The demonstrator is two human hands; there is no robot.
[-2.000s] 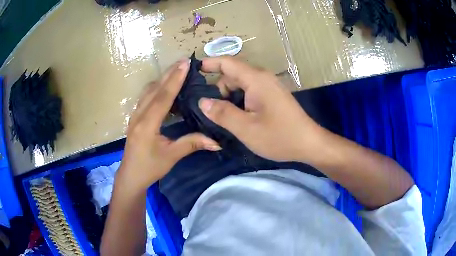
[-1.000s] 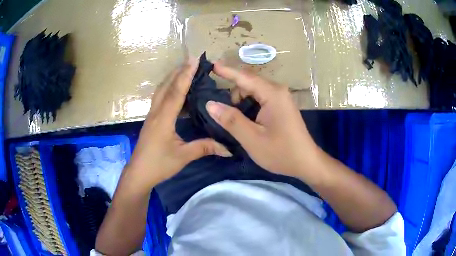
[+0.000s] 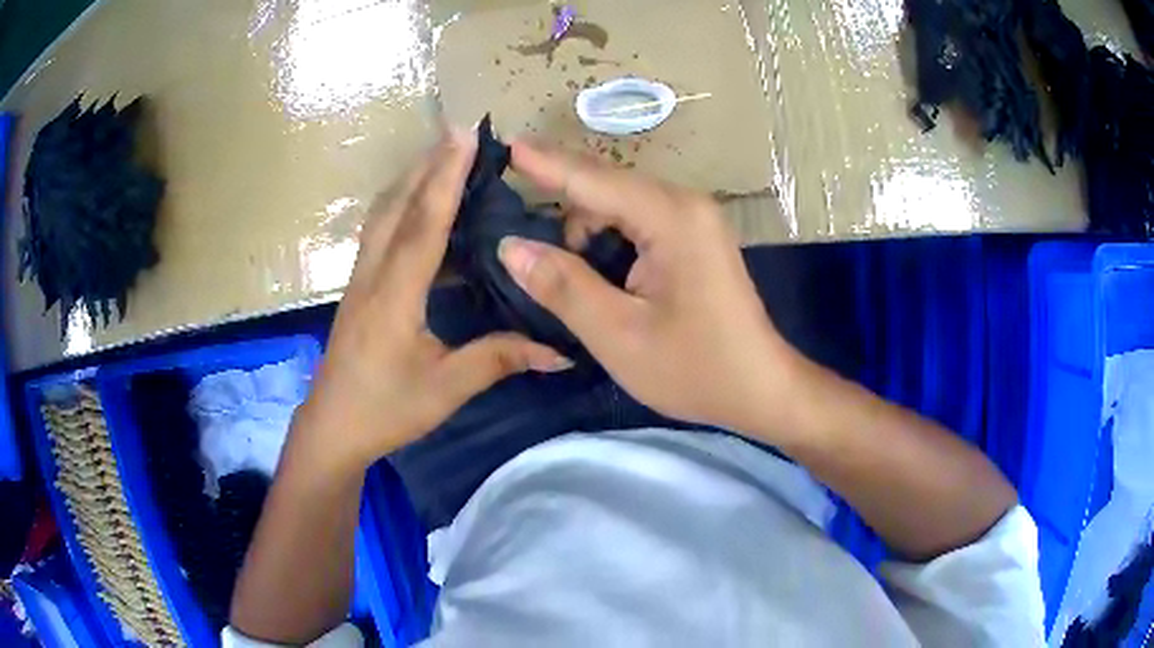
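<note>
A floppy matte black jagged piece (image 3: 506,234) is held between both hands above the dark-clothed lap, its pointed tip up near the table's front edge. My left hand (image 3: 405,329) grips its left side, fingers along it and thumb near its lower part. My right hand (image 3: 658,279) grips its right side, thumb pressed on the front and index finger near the tip. Part of the piece is hidden by the fingers. Beyond it, a small white oval dish (image 3: 625,106) holds a thin pale stick (image 3: 677,100) that sticks out to the right.
A tan work pad (image 3: 506,63) with brown stains and a purple scrap (image 3: 564,22) lies around the dish. Black jagged heaps sit at left (image 3: 91,209) and right (image 3: 1000,70). Blue bins stand below the edge at left (image 3: 139,481) and right (image 3: 1076,367); the left one holds tan stacked parts (image 3: 101,513).
The camera view has shifted and tilted, moving the table and dish in the picture. Both hands keep nearly the same hold on the black piece.
</note>
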